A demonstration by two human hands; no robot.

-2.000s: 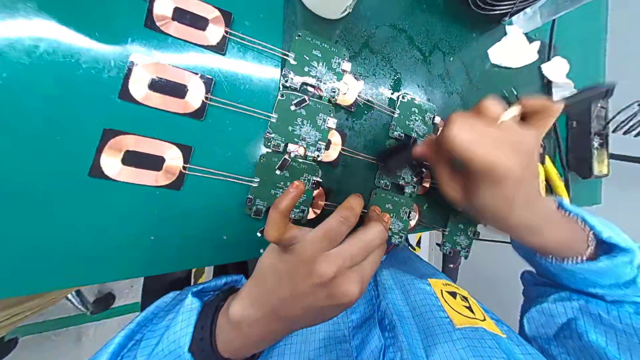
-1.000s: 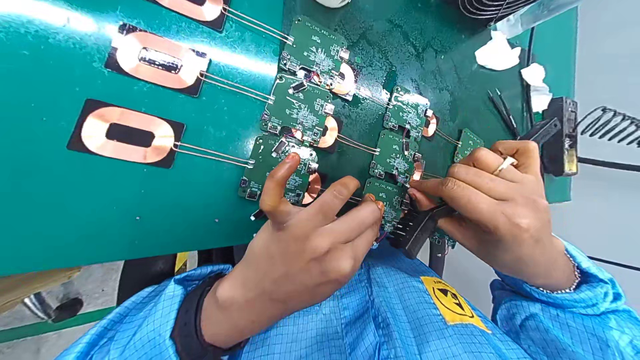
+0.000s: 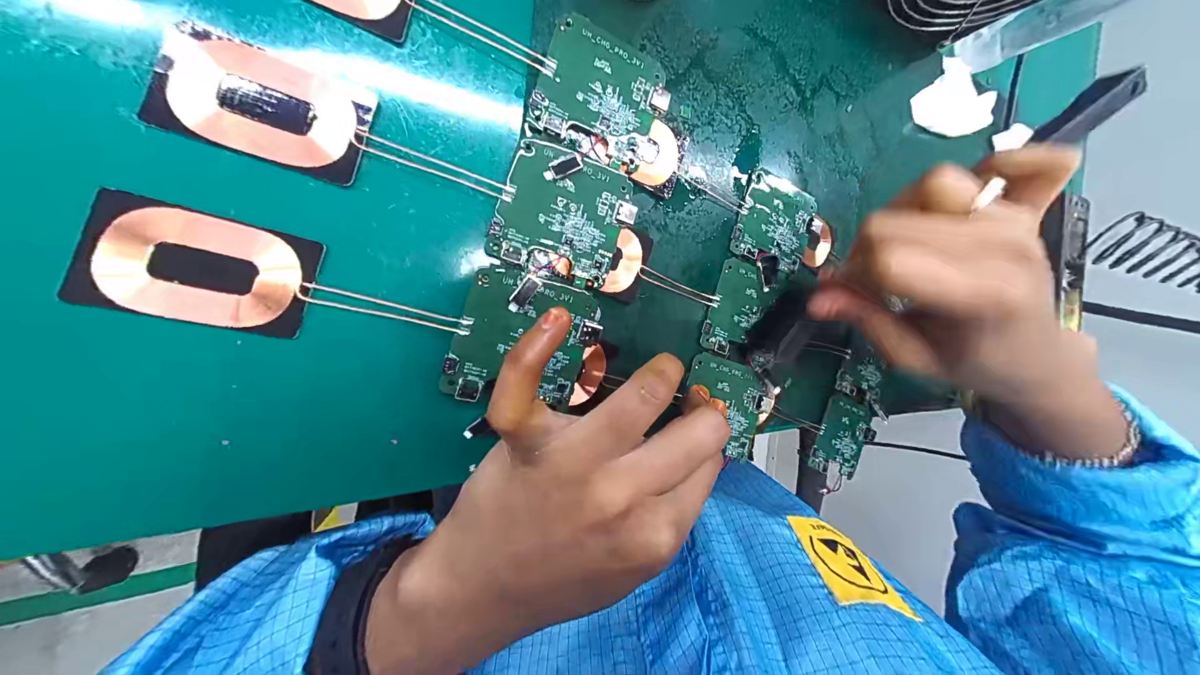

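Note:
My left hand [image 3: 581, 478] lies palm down over the near boards, its fingertips touching a green circuit board [image 3: 727, 389] and the lower edge of another circuit board [image 3: 497, 337]. Gripped in my right hand [image 3: 966, 272] is a black-handled brush [image 3: 783, 328], blurred by motion; its head is over the right-hand boards. Flat copper coils on black backing, such as the near-left coil [image 3: 197, 262] and the one above it [image 3: 262, 108], join the boards by paired wires. Further boards [image 3: 567, 202] overlap in a column, with small black parts on thin wires.
Crumpled white tissue [image 3: 952, 98] lies at the back right, near a clear plastic bottle or tube [image 3: 1031, 33] and a coiled black item [image 3: 947, 14]. A black block-like device [image 3: 1073, 253] with a coiled cable [image 3: 1144, 248] is at the table's right edge. The green mat [image 3: 234, 422] looks wet at the back.
The brush has moved from the near board up and to the right along the right-hand column, with my right hand lifted. My left hand stays on the boards.

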